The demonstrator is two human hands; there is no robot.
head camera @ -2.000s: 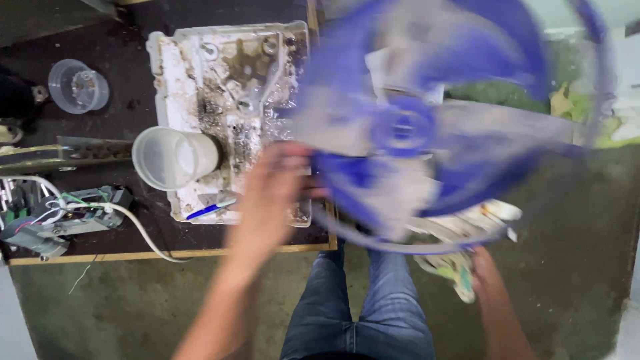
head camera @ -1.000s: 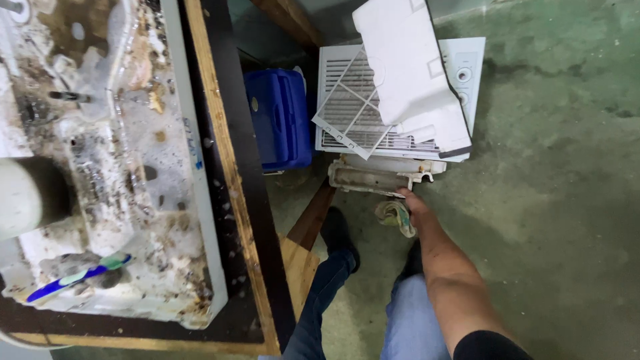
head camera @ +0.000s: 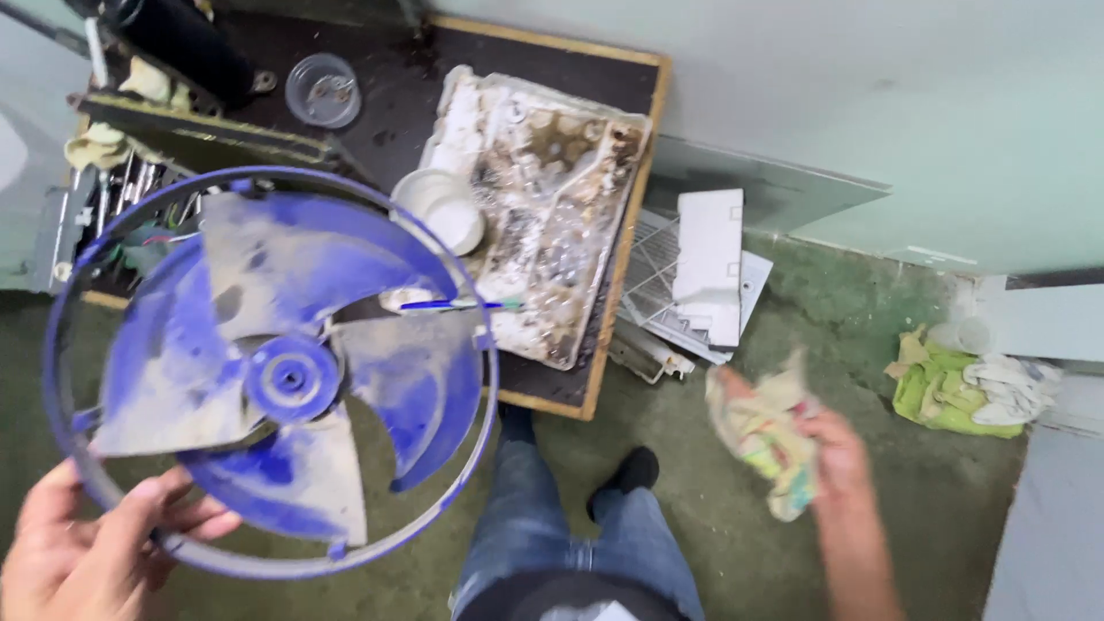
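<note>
My left hand (head camera: 112, 535) grips the outer ring of a blue plastic axial fan wheel (head camera: 293, 377) at its lower left. Grey dust coats the blades, and the wheel hides part of the table behind it. Off to the right, above the floor, my right hand (head camera: 828, 457) holds a crumpled, stained cloth (head camera: 768, 431). A dirty white plastic tray (head camera: 552, 216) lies on the dark table, with a translucent white plastic tub (head camera: 440, 211) on its left side. A blue toothbrush (head camera: 461, 304) rests across the tray's lower left, partly seen past the ring.
The wood-edged table (head camera: 595, 362) also bears a clear plastic cup (head camera: 323, 90), a black cylinder (head camera: 185, 52) and tools (head camera: 142, 185). Beyond its right edge, a white panel (head camera: 709, 259) and grille (head camera: 651, 267) stand on the floor. Green and white rags (head camera: 957, 388) lie farther right.
The fan wheel, blurred at the upper right two seconds ago, is now at the left in my left hand. My right hand, low by the floor parts one second ago, is now away from them with the cloth.
</note>
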